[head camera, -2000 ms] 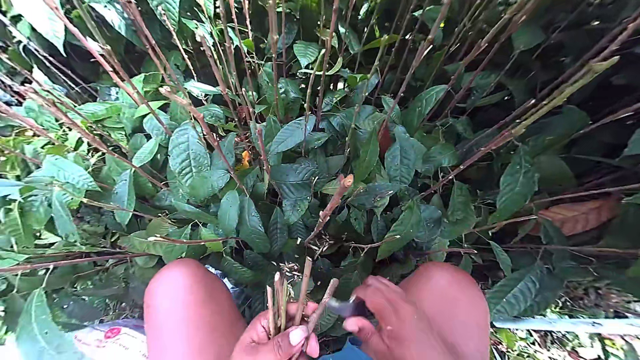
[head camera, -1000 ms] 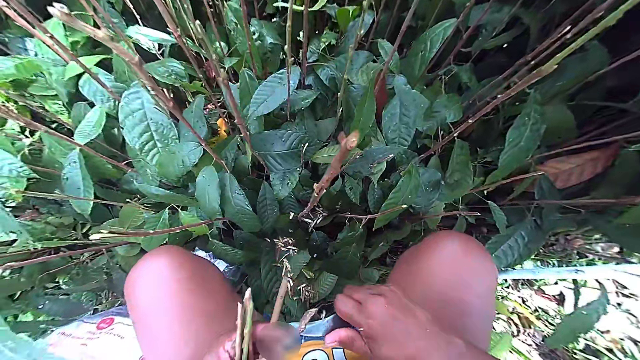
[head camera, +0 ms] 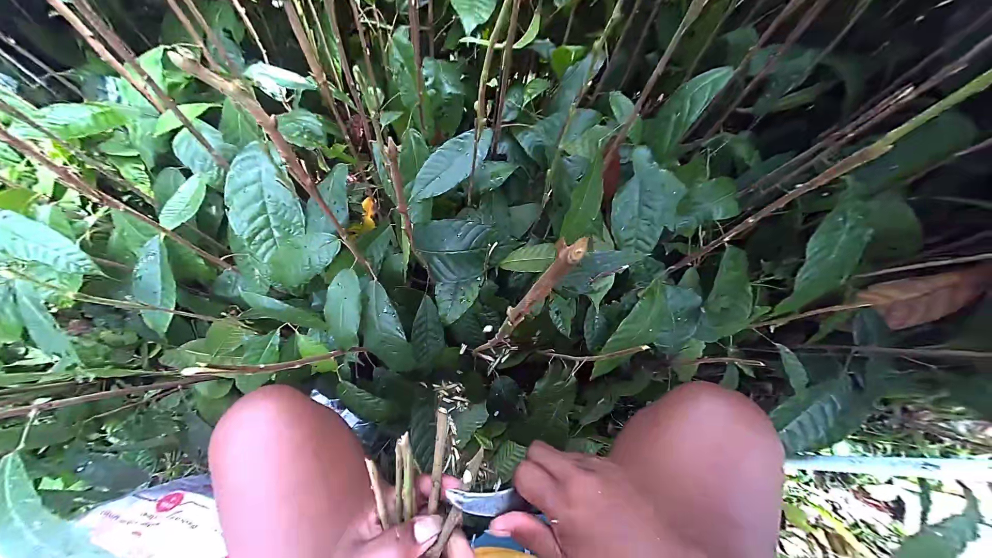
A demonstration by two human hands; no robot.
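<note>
At the bottom centre, my left hand (head camera: 407, 535) grips several short cut sticks (head camera: 404, 477), their ends pointing up and away from me. Its thumb presses against the lower part of one stick (head camera: 453, 521), which leans to the right. My right hand (head camera: 585, 504) is closed around a knife, whose curved metal blade (head camera: 484, 502) points left and meets that leaning stick. The handle is hidden by the fingers. Small pale shavings (head camera: 449, 395) lie beyond the stick ends, between my knees.
Leafy plants with upright woody stems (head camera: 271, 132) fill the ground ahead. A thick cut stem (head camera: 542, 291) rises beyond my knees. A white printed bag (head camera: 155, 519) lies beside my left leg. A pale pole or pipe (head camera: 883, 466) runs at the right, and a dry brown leaf (head camera: 930, 294) hangs above it.
One second ago my right hand was farther from the sticks; now the blade in it is against one of them. The bundle of sticks stands higher in view than a second ago.
</note>
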